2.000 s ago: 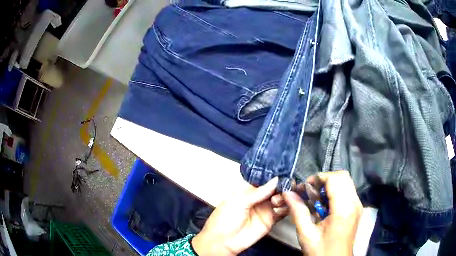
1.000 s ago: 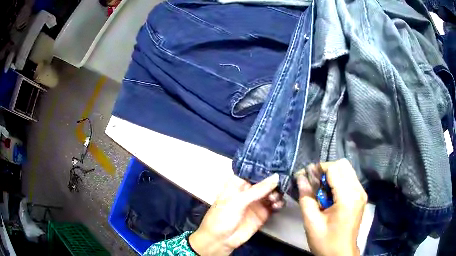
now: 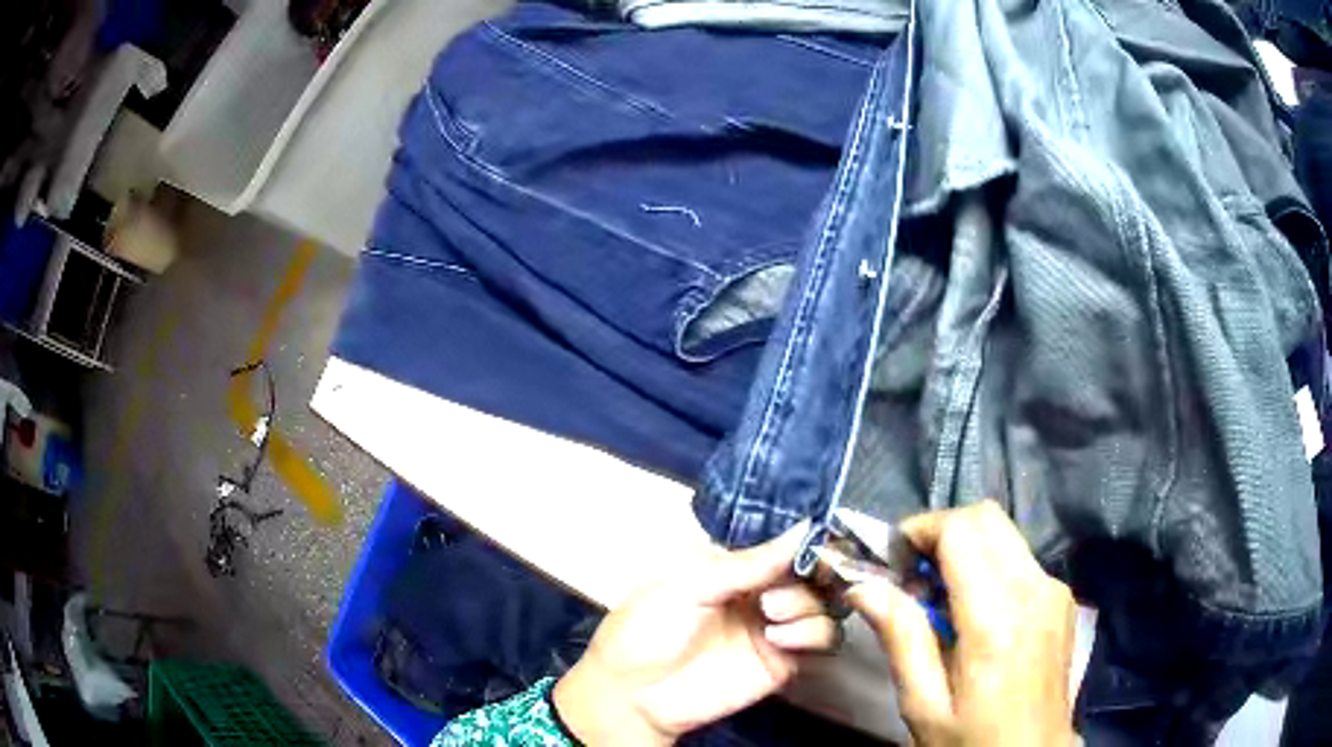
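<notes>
The denim vest [image 3: 1088,336] lies with its pale grey-blue inside facing up. Its dark front placket [image 3: 823,314] runs down toward me with small metal buttons. My left hand [image 3: 701,635] pinches the bottom corner of the placket between thumb and fingers. My right hand [image 3: 971,628] holds thread snips [image 3: 865,549], their blades close to that corner; the blue handle part is mostly hidden in the hand. I cannot tell whether the blades touch the cloth.
Stacked blue denim garments [image 3: 584,277] lie left of the vest on a white-topped table [image 3: 497,474]. A blue crate [image 3: 358,642] of dark denim stands below. A pale grey trough [image 3: 314,132] stands beyond. A green crate [image 3: 227,708] is at lower left.
The right hand has moved left, bringing the snips to the corner in the left hand. The corner is now turned up, showing its edge.
</notes>
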